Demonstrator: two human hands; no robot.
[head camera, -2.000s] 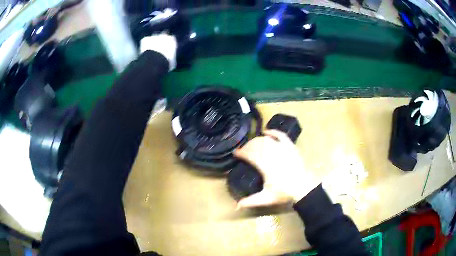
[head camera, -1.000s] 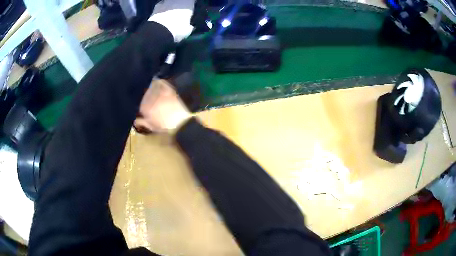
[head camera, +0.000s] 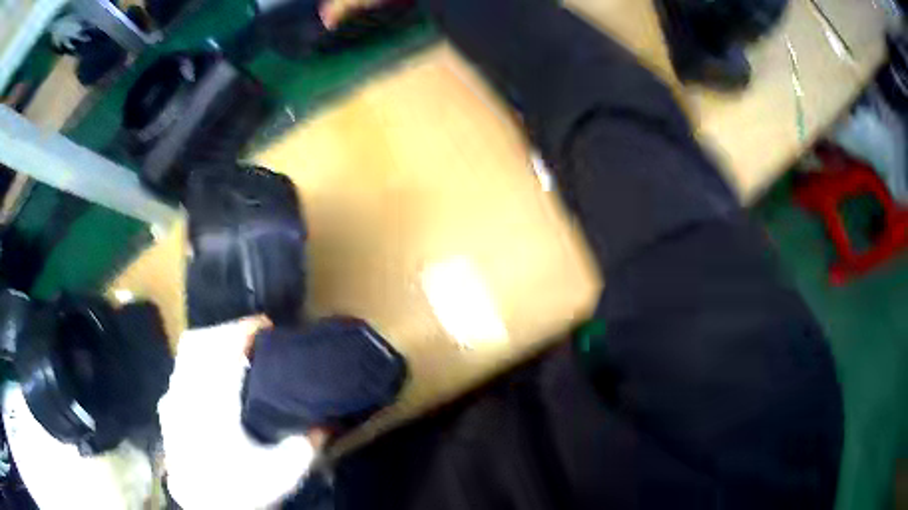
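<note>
My left hand, in a white glove, grips the thick black base of a desk fan unit at the bench's near left. The unit's black rounded part extends away from me over the bench. My right arm reaches across to the far side. My right hand is small, blurred and cut off by the top edge, at a dark unit on the green conveyor. Its fingers cannot be made out.
Another black fan unit stands at the conveyor, upper left. Black round parts are at the far left. A dark unit sits on the bench at top right. A red stool is on the green floor at right.
The view has turned and shifted. My left hand has come back from the conveyor and now holds a fan unit close to me. My right hand has moved away to the conveyor.
</note>
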